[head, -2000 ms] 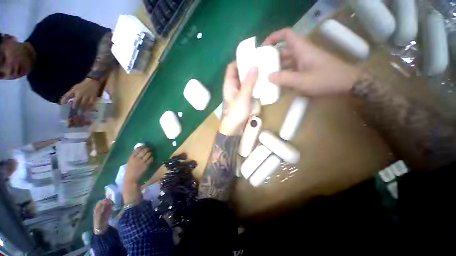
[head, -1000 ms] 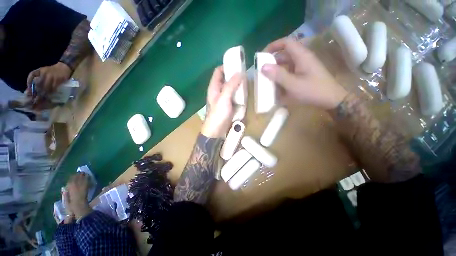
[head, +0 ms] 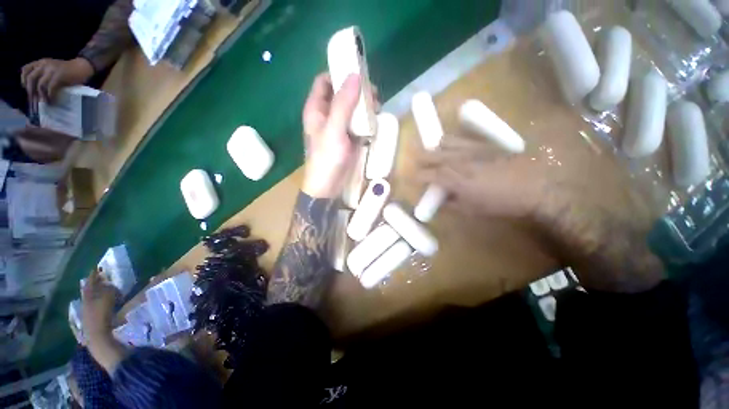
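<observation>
My left hand [head: 329,136] holds one white half unit [head: 346,64] upright over the edge of the green belt. My right hand [head: 472,177] is blurred and low over the tan bench. A half unit [head: 431,202] lies at its fingers, partly covered; whether they grip it cannot be told. Other white halves lie around the hands: one between them [head: 427,120], one slanted above the right hand [head: 491,126], one with a dark round spot [head: 368,209], and a side-by-side couple [head: 379,254].
More halves [head: 644,112] lie on clear plastic film at right. Two rounded white units [head: 250,152] ride the green belt [head: 160,200]. A black glossy heap of leads [head: 228,279] lies left of my left forearm. Other people's hands [head: 56,78] hold pale boxes at left.
My right hand has left the half unit it held up and moved down to the bench. My left hand has risen slightly leftward, still holding its half. Halves now lie above my right hand.
</observation>
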